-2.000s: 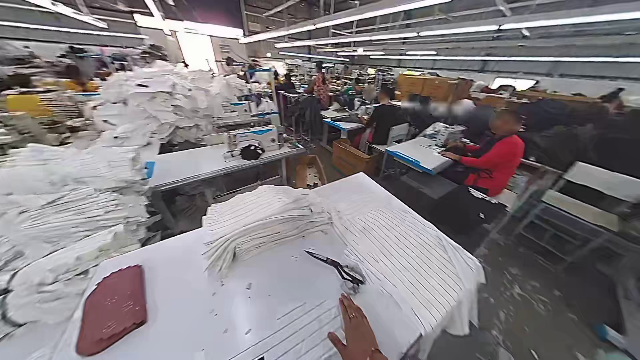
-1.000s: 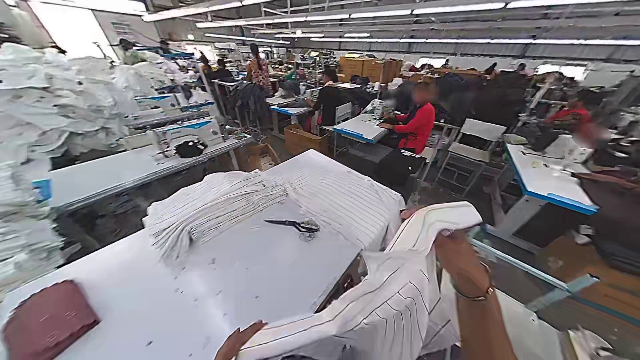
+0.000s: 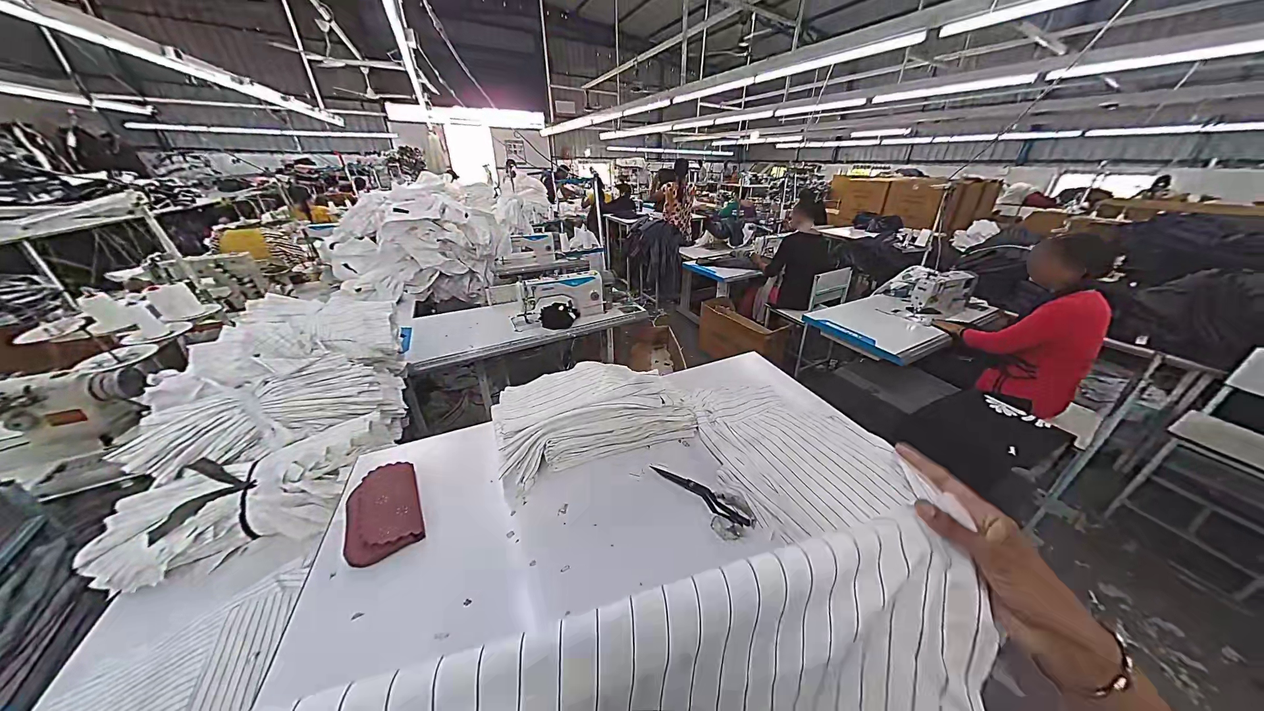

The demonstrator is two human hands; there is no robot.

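My right hand [image 3: 997, 553] pinches the edge of a white striped cloth piece [image 3: 731, 622] between thumb and fingers at the right side of the white table [image 3: 474, 592]. The cloth spans the near part of the table and hangs at the right. My left hand is out of view. Beyond the cloth lie black-handled thread snips or scissors [image 3: 703, 494] beside a small clear scrap. A folded stack of striped fabric [image 3: 592, 420] rests at the far edge, and more striped cloth [image 3: 810, 454] is spread to its right. A folded maroon cloth [image 3: 384, 514] with a scalloped edge lies at the left.
Tied bundles of white fabric [image 3: 286, 484] are piled to the left. A sewing machine [image 3: 563, 298] stands on a table ahead. A person in red [image 3: 1047, 346] sits at another machine on the right, near a metal-framed bench [image 3: 1224, 439]. Cardboard boxes [image 3: 741, 331] stand on the floor.
The striped cloth, raised in both hands one second ago, now stretches low across the near table. My left hand has left the view. The view has swung back left.
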